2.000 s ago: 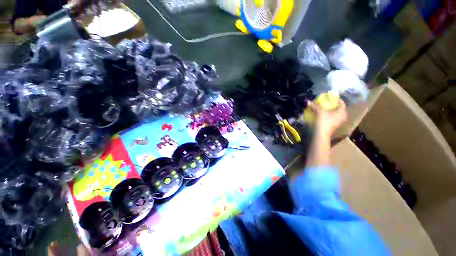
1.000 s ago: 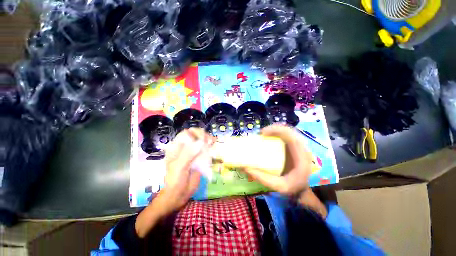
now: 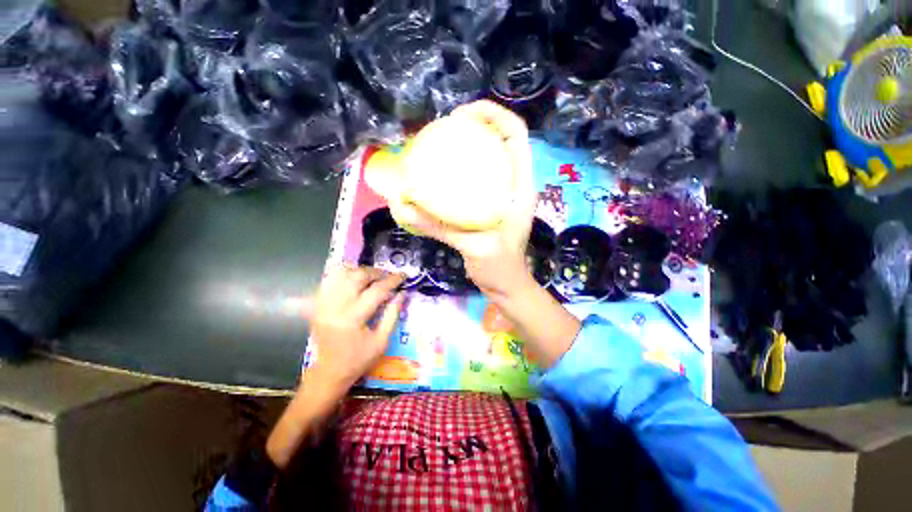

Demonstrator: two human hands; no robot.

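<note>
A row of glossy black housings (image 3: 583, 262) lies on the cartoon-printed mat (image 3: 480, 345). My right hand (image 3: 490, 235) is closed around the pale-yellow squeeze bottle (image 3: 455, 175), held above the left part of the row. The bottle is overexposed, its tip cannot be made out, and it hides part of the housings. My left hand (image 3: 350, 318) is at the mat's left side, its fingertips at the near edge of the leftmost housing (image 3: 392, 245). Whether the fingers grip the housing cannot be told.
Bagged black housings (image 3: 290, 90) are heaped along the back. Purple parts (image 3: 675, 222) lie at the mat's upper right corner. A black parts heap (image 3: 790, 265), yellow-handled pliers (image 3: 775, 360) and a yellow-blue fan (image 3: 880, 105) are at right. A cardboard carton (image 3: 130, 425) is below the bench edge.
The bottle in my right hand has moved up and left, over the row's left end. My left hand has parted from a white thing near the bottle and lowered to the leftmost housing. The view has shifted.
</note>
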